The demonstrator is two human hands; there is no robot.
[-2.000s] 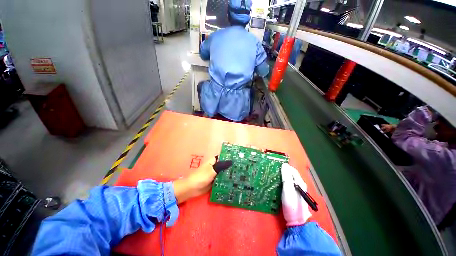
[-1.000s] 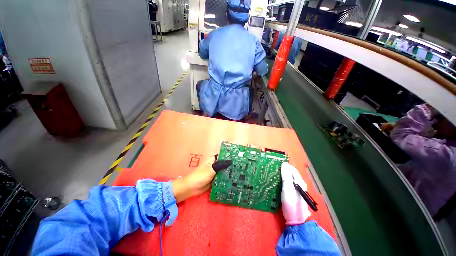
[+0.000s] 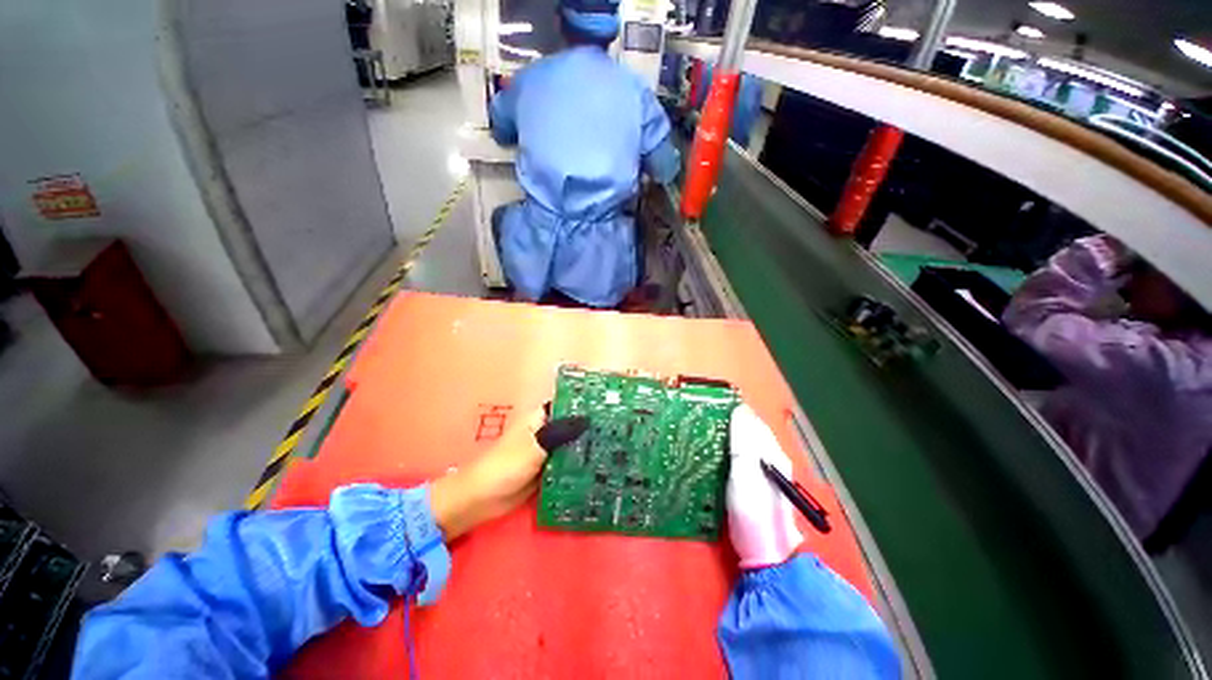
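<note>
A green circuit board [image 3: 638, 458] is held flat side up over the red-orange foam pad [image 3: 558, 585]. My left hand [image 3: 499, 476] grips its left edge, with a black-tipped thumb on the top face; the other fingers are mostly hidden beneath. My right hand [image 3: 760, 494], in a white glove with a pinkish wrist, grips the right edge. A slim black marker pen [image 3: 795, 497] is also held in my right hand and points down to the right. The underside of the board is hidden.
A green conveyor belt [image 3: 851, 425] runs along the right, with another board [image 3: 883, 332] on it. Red-wrapped posts [image 3: 710, 144] stand beside it. A person in blue [image 3: 580, 173] sits ahead, back turned. A person in pinkish purple [image 3: 1110, 359] is across the belt.
The view has turned slightly right, so the scene sits further left in the picture. The board has tilted slightly in my hands. Both hands keep their hold.
</note>
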